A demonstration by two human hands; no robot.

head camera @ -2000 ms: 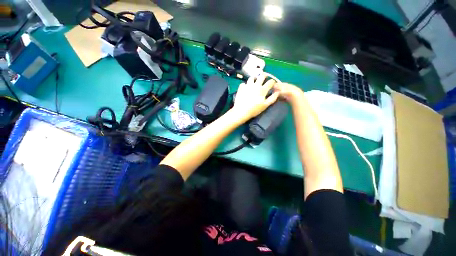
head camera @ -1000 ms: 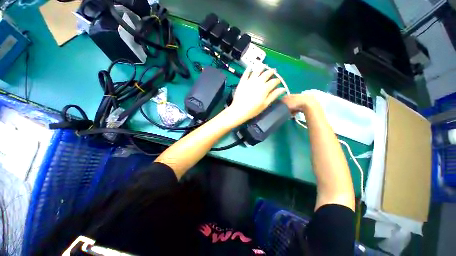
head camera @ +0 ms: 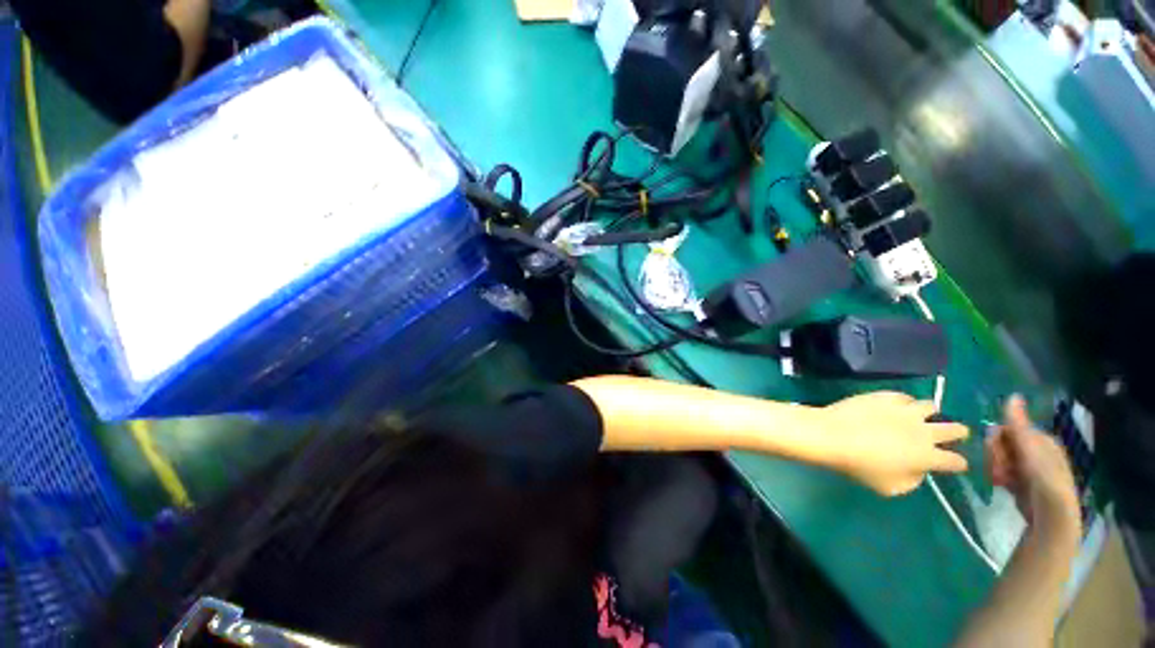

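My left hand (head camera: 897, 443) is over the green bench with its fingers apart, holding nothing visible. My right hand (head camera: 1036, 466) is near the right side, slightly blurred, fingers apart and seemingly empty. Two black corded units (head camera: 792, 284) lie side by side, and the nearer one (head camera: 892, 347) is just beyond my left hand; neither is touched. Their black cords run left across the bench. A crinkled clear plastic piece (head camera: 664, 274) lies by the cords. Black plug blocks (head camera: 874, 190) stand in a row on the white power strip (head camera: 904, 268).
A film-lined blue crate (head camera: 380, 272) with a white sheet (head camera: 260, 209) inside stands left of the bench. Coiled black cables (head camera: 608, 190) and another black unit (head camera: 659, 82) lie at the back. A person's arm (head camera: 188, 32) shows top left. A white cord (head camera: 963, 525) runs near my hands.
The view has swung left, bringing the crate and another person's arm into view. My hands have left the nearer black unit and moved apart.
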